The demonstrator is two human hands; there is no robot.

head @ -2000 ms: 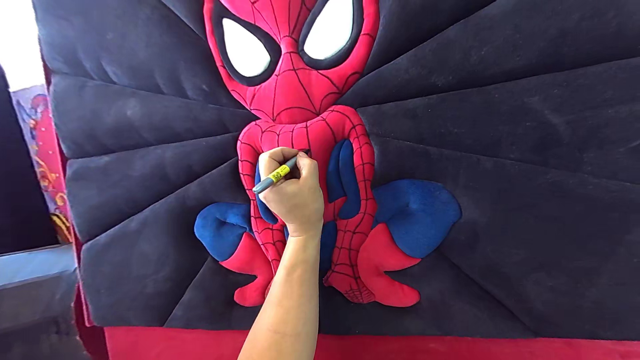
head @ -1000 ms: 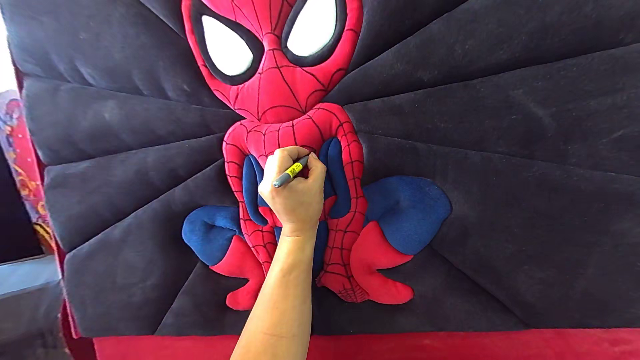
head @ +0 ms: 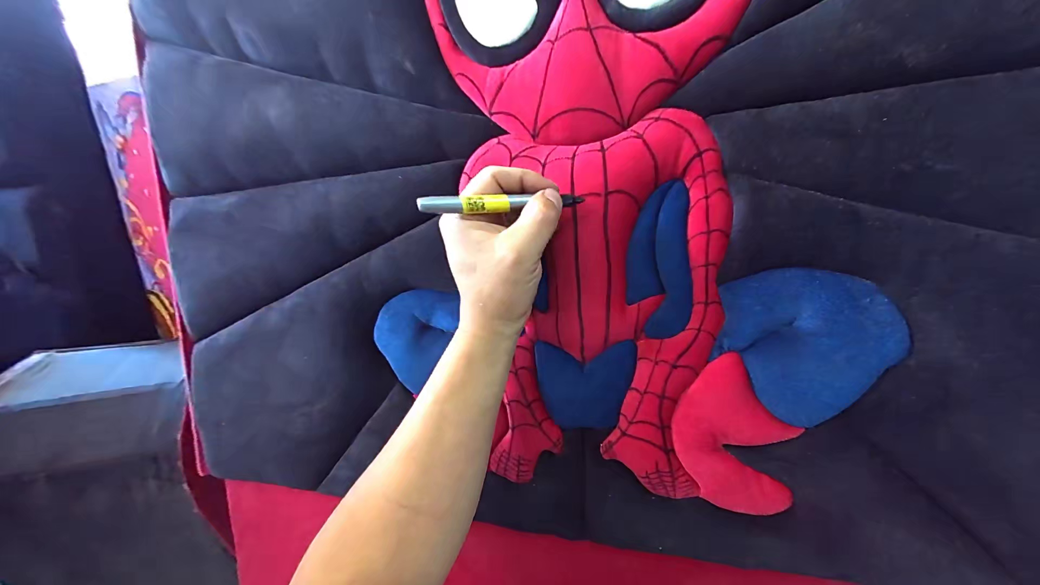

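My left hand (head: 500,244) grips a grey marker pen (head: 443,205) with a yellow label, held nearly level between thumb and fingers. The pen's dark tip points right, at the upper chest of a padded red and blue Spider-Man figure (head: 589,276); whether it touches the fabric is hard to tell. Long dark lines run down the red torso, with short curved lines near its top right. Web lines also cover the face and both arms. The hand hides part of the figure's arm and chest on the left. My right hand is not in view.
A dark padded panel (head: 853,179) with radiating seams lies behind the figure. Red fabric (head: 569,561) runs along its lower edge. On the left are a colourful patterned surface (head: 134,187) and a grey box-like object (head: 89,374).
The pen has turned from slanted to nearly level, and my left hand has shifted left across the figure's chest. The view has moved closer and lower on the figure.
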